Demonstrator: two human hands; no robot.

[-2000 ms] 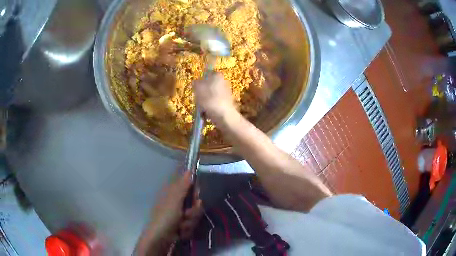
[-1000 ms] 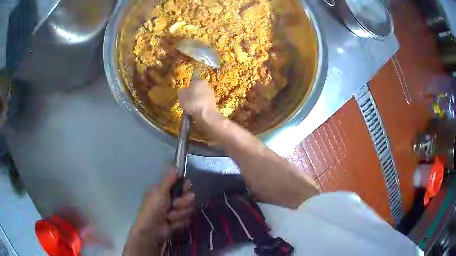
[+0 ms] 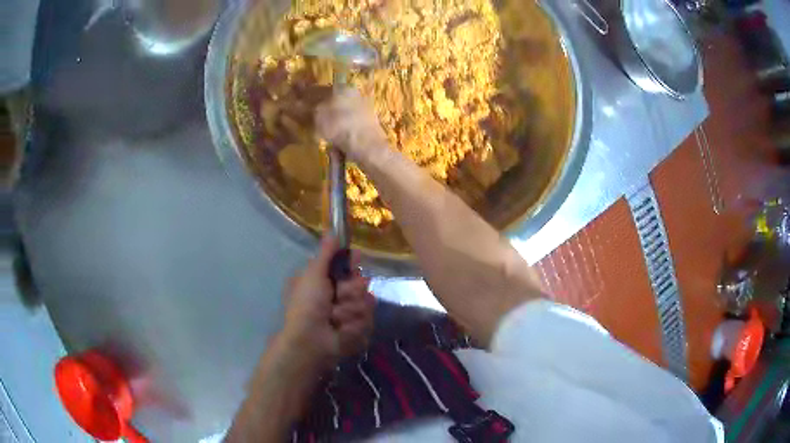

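Observation:
The ladle (image 3: 338, 195) lies over the wide steel mixing bowl (image 3: 222, 143), which holds loose orange-yellow grain (image 3: 433, 78) with several larger clumps. My right hand (image 3: 346, 121) grips the ladle's shaft just below its metal cup, over the bowl. My left hand (image 3: 333, 303) is closed around the dark handle end, outside the bowl's near rim. The ladle's cup is slightly blurred and sits over the grain on the bowl's left side. The bowl's far edge is cut off by the top of the picture.
A steel strainer or pot (image 3: 663, 48) stands at the upper right of the steel worktable (image 3: 165, 251). A red scoop (image 3: 93, 394) is at the lower left. Red-brown floor with a drain grate (image 3: 658, 260) and another red item (image 3: 747, 348) are at the right.
The ladle cup and my right hand have moved up in the picture. My left hand has moved up and right, nearer the bowl. The bowl appears shifted right as the view moved.

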